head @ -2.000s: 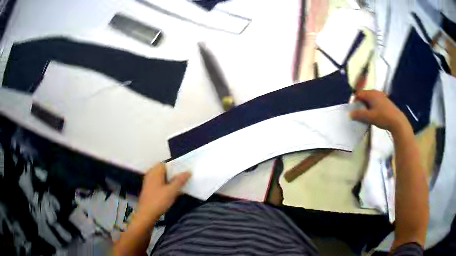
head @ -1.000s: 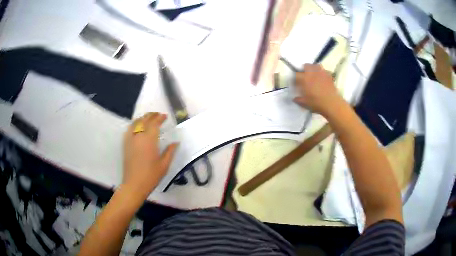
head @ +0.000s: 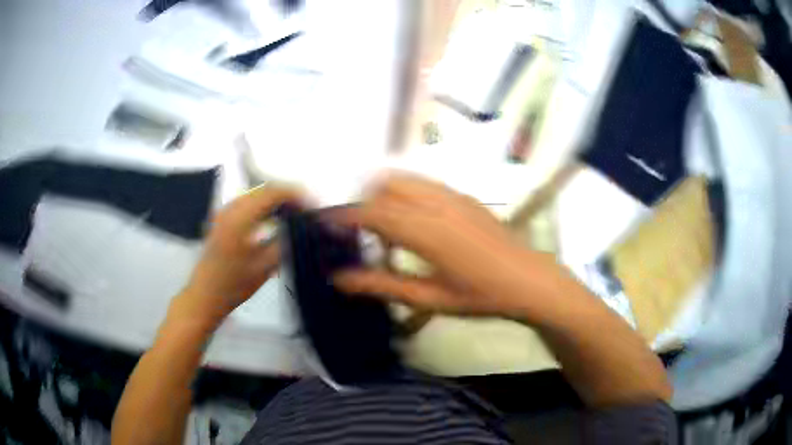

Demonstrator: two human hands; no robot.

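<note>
A dark fabric piece (head: 334,304) hangs folded between my hands near the table's front edge, with a thin white edge showing at its lower end. My left hand (head: 247,239) pinches its upper left side. My right hand (head: 425,248) is at its upper right side with the fingers bent around it. Both hands and the fabric are blurred. The pale pattern seen earlier is mostly hidden or folded in with the fabric; I cannot tell which. The shears are mostly hidden behind my left hand.
Dark fabric (head: 169,198) lies at left, partly under a white pattern (head: 113,243). Metal weights lie above it (head: 143,124) and at its lower left (head: 46,287). Dark pieces (head: 643,113), tan board (head: 669,252) and white sheets (head: 751,200) are heaped at right.
Both hands have come together in front of me. The curved piece, spread flat between them before, is now lifted and folded. The view has shifted, and the brown stick is largely covered by my right arm.
</note>
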